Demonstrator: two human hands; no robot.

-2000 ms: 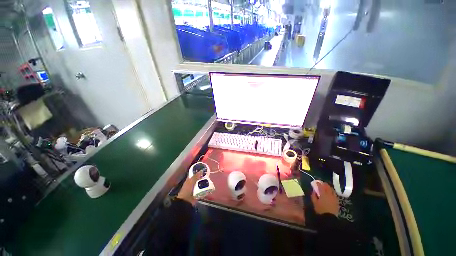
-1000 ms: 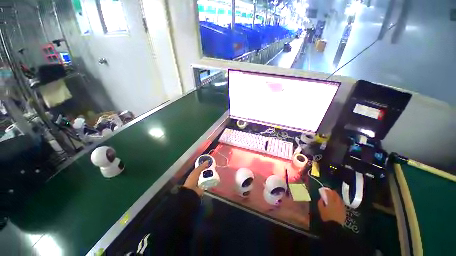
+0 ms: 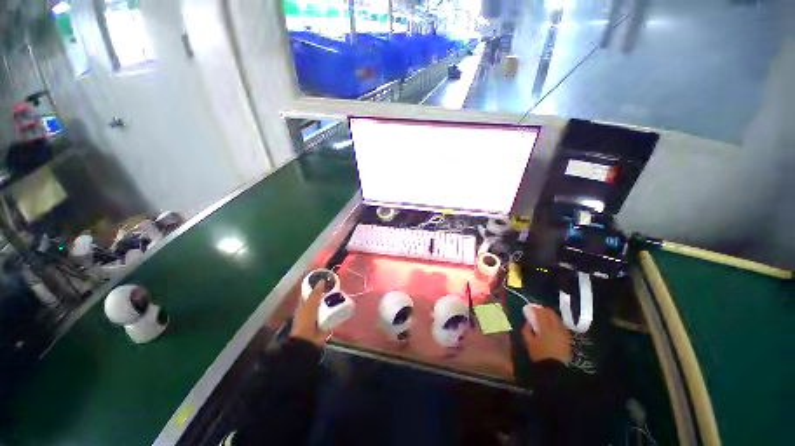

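My left hand (image 3: 308,315) holds a white pan-tilt camera (image 3: 336,311) at the left end of the reddish lit mat (image 3: 410,350). The camera is tilted, its dark lens face towards me. Two more white cameras stand on the mat, one in the middle (image 3: 397,314) and one to the right (image 3: 450,320). My right hand (image 3: 546,335) rests over the white mouse (image 3: 530,315), right of the sticky notes (image 3: 492,319). The monitor (image 3: 445,165) shows a bright, mostly white window.
Another white camera (image 3: 137,314) stands on the green belt (image 3: 218,274) at left. A white keyboard (image 3: 411,243) lies below the monitor. A tape roll (image 3: 489,264) is near its right end. A black label printer (image 3: 593,235) with raised lid and hanging white strip (image 3: 576,301) stands at right.
The view has swung right and then back left. The held camera has turned and tilted in my left hand, its base now pointing more to the right. My right hand has stayed on the mouse.
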